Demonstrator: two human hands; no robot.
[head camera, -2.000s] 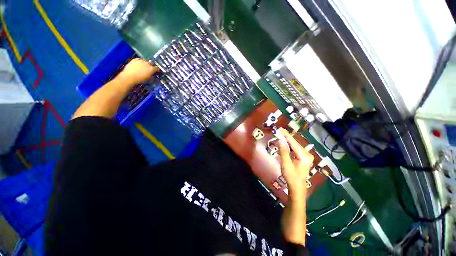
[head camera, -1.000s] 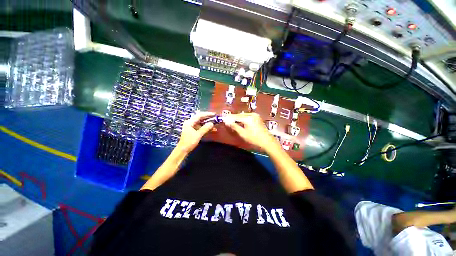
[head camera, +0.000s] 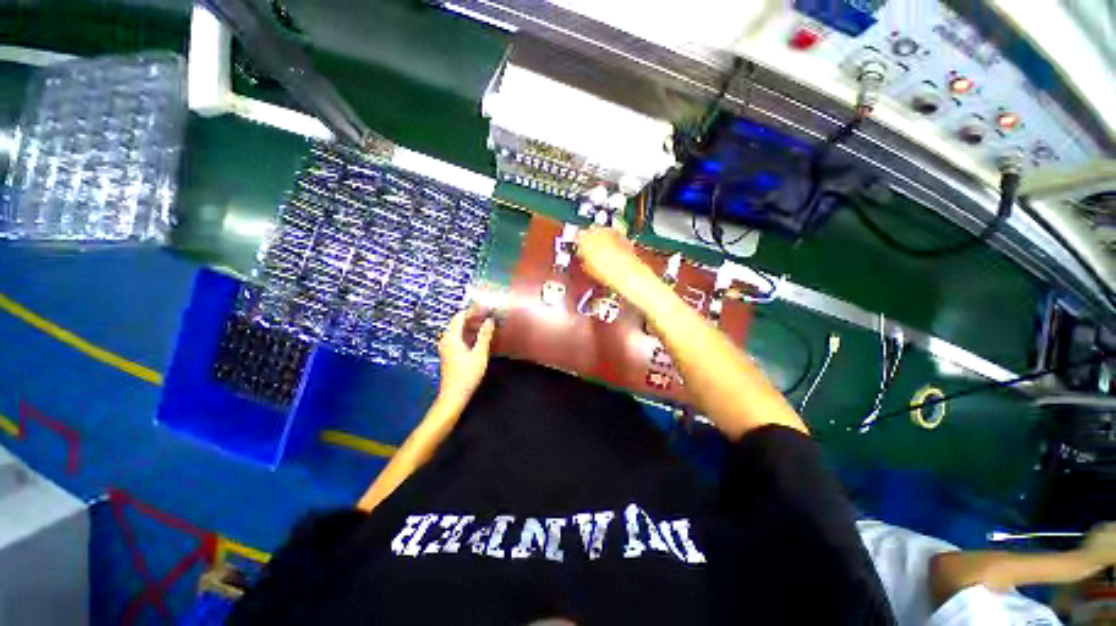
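The red-brown test board (head camera: 532, 330) lies on the green bench, with small white fittings on it. My right hand (head camera: 602, 254) reaches over the board to its back edge, fingertips at the white fittings there; what the fingers touch or hold is hidden. My left hand (head camera: 465, 349) is at the board's left edge, beside the filled blister tray (head camera: 379, 251), fingers bent and thumb near them; I cannot tell whether it holds a small piece. The tray shows rows of dark pieces.
A blue crate (head camera: 226, 422) with dark units stands below the bench edge. A shiny clear tray (head camera: 98, 147) lies far left. Behind the board are a white box (head camera: 575, 116) and a dark monitor (head camera: 747, 177). Thin leads and a tape roll (head camera: 928, 408) lie right; a person's arm (head camera: 1016, 569) shows lower right.
My hands were together over the board's left front around a small dark unit. Now they are apart: the right has moved to the back fittings, the left slightly down and left.
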